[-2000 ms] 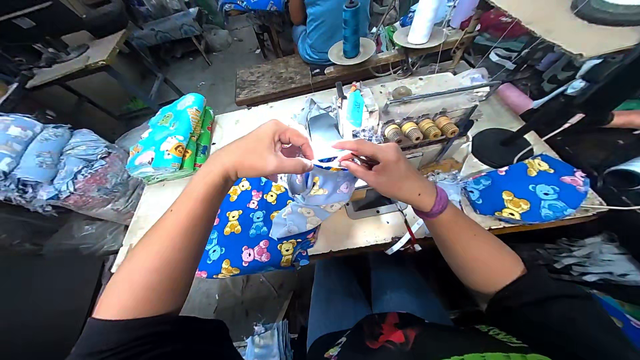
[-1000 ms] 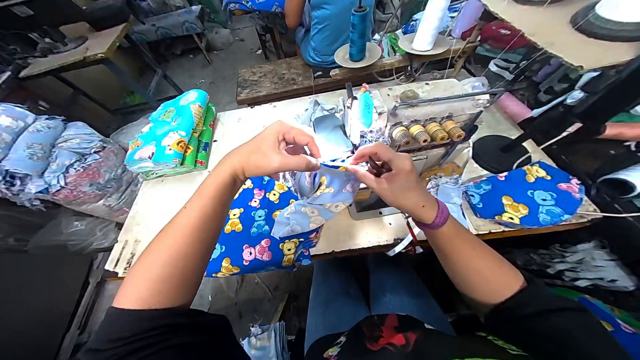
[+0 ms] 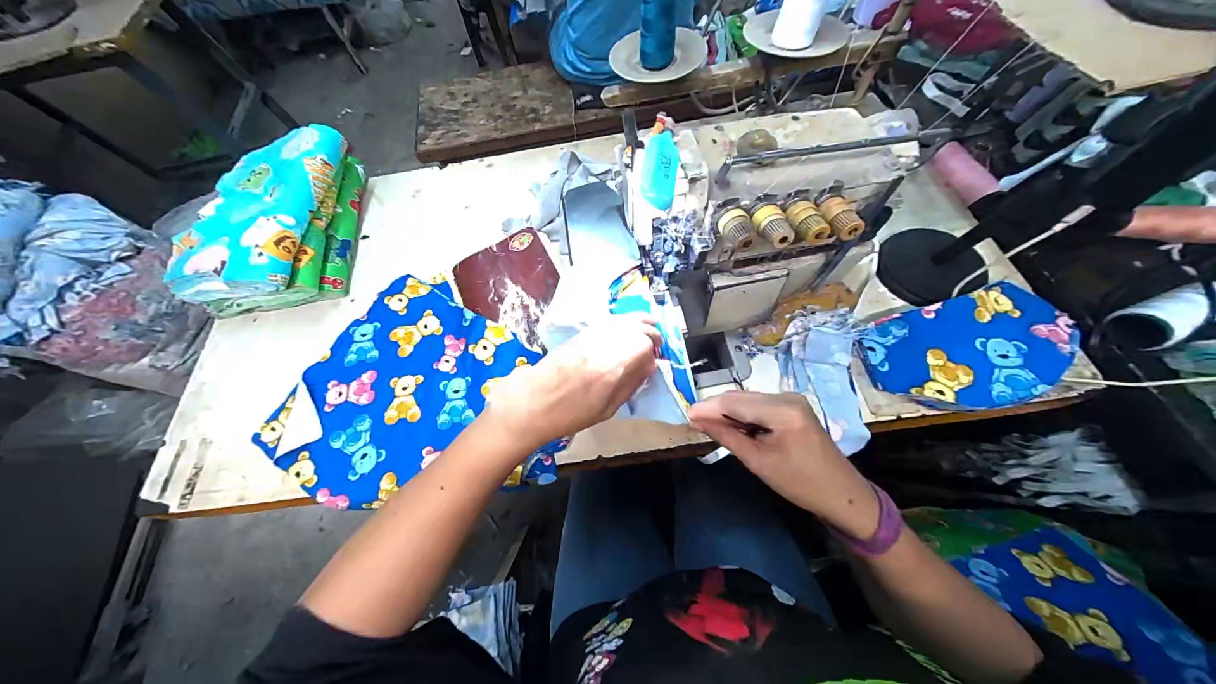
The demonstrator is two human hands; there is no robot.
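An overlock sewing machine (image 3: 760,228) with a row of tension dials stands on the worktable. My left hand (image 3: 584,380) grips the edge of a narrow bear-print fabric piece (image 3: 673,347) just left of the machine's needle area. At the near end of that piece, my right hand (image 3: 774,442) pinches it and also holds a small dark tool (image 3: 746,426), only partly visible. A larger blue bear-print cloth (image 3: 408,389) lies under and left of my left forearm. Grey-blue fabric (image 3: 598,228) rests beside the machine head.
Folded turquoise and green printed fabric (image 3: 266,218) sits at the table's left. At the right edge lies another blue bear-print piece (image 3: 978,347). Bundled cloth (image 3: 85,275) is beyond the left side. A wooden bench (image 3: 503,109) stands behind, with a person in blue (image 3: 594,38) there.
Both hands have moved from above the table down toward its front edge beside the machine, the fabric piece still between them. The view has shifted closer.
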